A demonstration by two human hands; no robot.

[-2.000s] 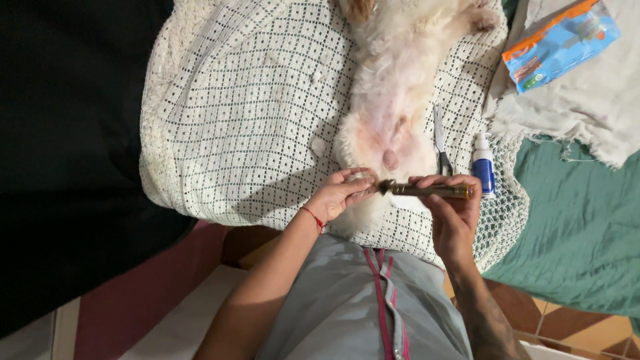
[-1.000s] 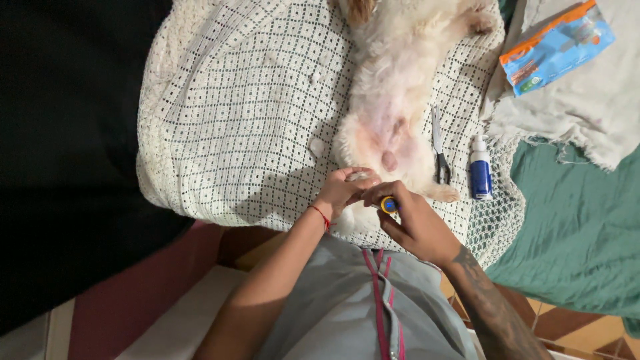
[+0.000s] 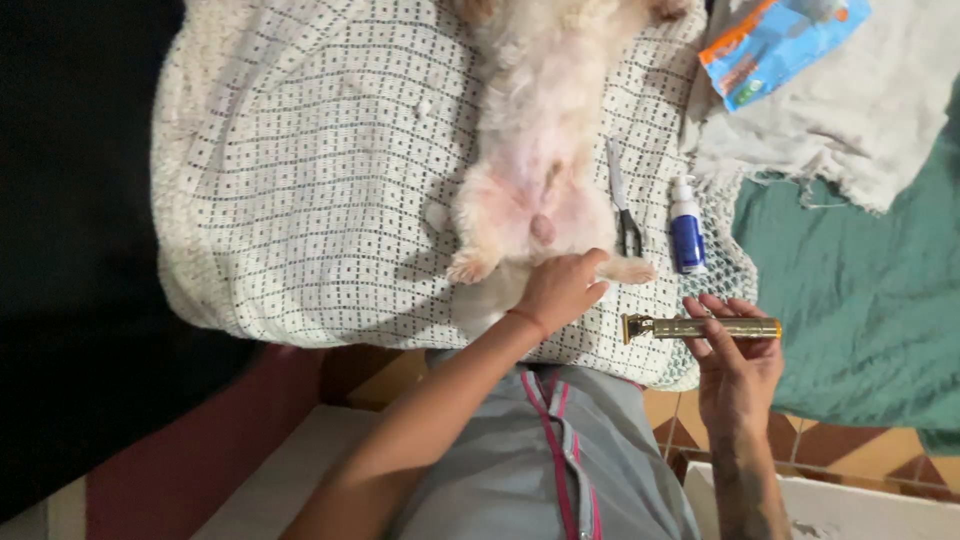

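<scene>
A light-furred dog (image 3: 540, 142) lies belly up on a white patterned cloth (image 3: 322, 172), its hind legs spread toward me. My left hand (image 3: 566, 289) rests at the base of the hind leg on the right, fingers curled over the fur; whether it grips the leg cannot be told. Away from the dog, to the right, my right hand (image 3: 731, 337) holds a gold metal hair trimmer (image 3: 716, 328) level, its blade head pointing left. Scissors (image 3: 624, 199) with black handles lie beside the dog, and a white and blue pump bottle (image 3: 686, 225) is right of them.
A blue and orange packet (image 3: 784, 49) lies on a frayed white cloth (image 3: 862, 120) at the upper right. Green fabric (image 3: 847, 300) spreads below that. The near edge of the patterned cloth runs just in front of my grey garment (image 3: 607, 450). Tiled floor shows at the lower right.
My right hand has moved right, away from the dog's rear, with the trimmer still in it. My left hand has shifted right, toward the other hind leg.
</scene>
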